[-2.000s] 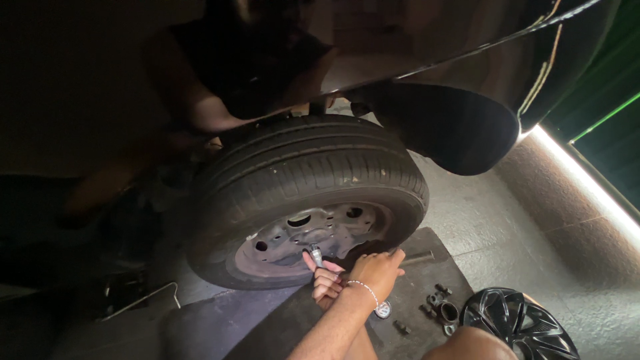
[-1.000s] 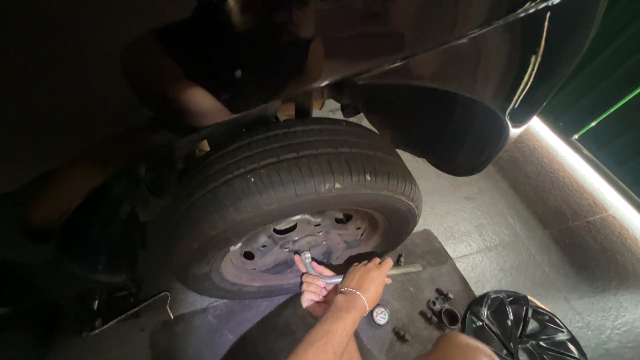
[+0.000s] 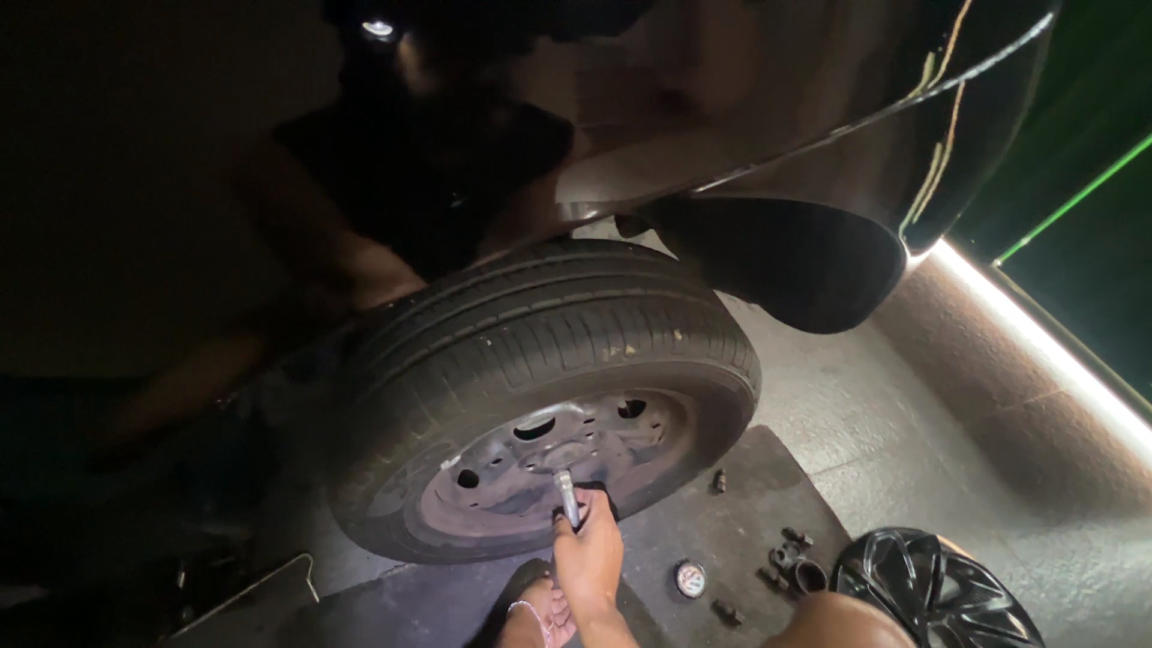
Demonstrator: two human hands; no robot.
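Observation:
My right hand [image 3: 589, 544] grips a metal wheel wrench [image 3: 567, 495], whose socket end points up at the middle of the steel wheel rim [image 3: 540, 504]. Whether the socket sits on a bolt cannot be told. Just below and left is my left hand [image 3: 543, 605], a bracelet on its wrist, its fingers curled close to my right wrist; what it holds is hidden. The black tire [image 3: 558, 333] leans under the dark car body [image 3: 675, 108].
On a dark mat [image 3: 765, 468] lie a round emblem cap [image 3: 690, 579], a wheel bolt [image 3: 720, 481] and several small dark parts [image 3: 792, 562]. A black wheel cover [image 3: 936, 585] is at the lower right, beside my knee [image 3: 837, 621]. A bent metal rod [image 3: 261, 587] lies lower left.
My left hand has come back from the wrench's far end on the right to the lower left. The wrench handle no longer stretches rightward across the mat. My right hand still holds the wrench.

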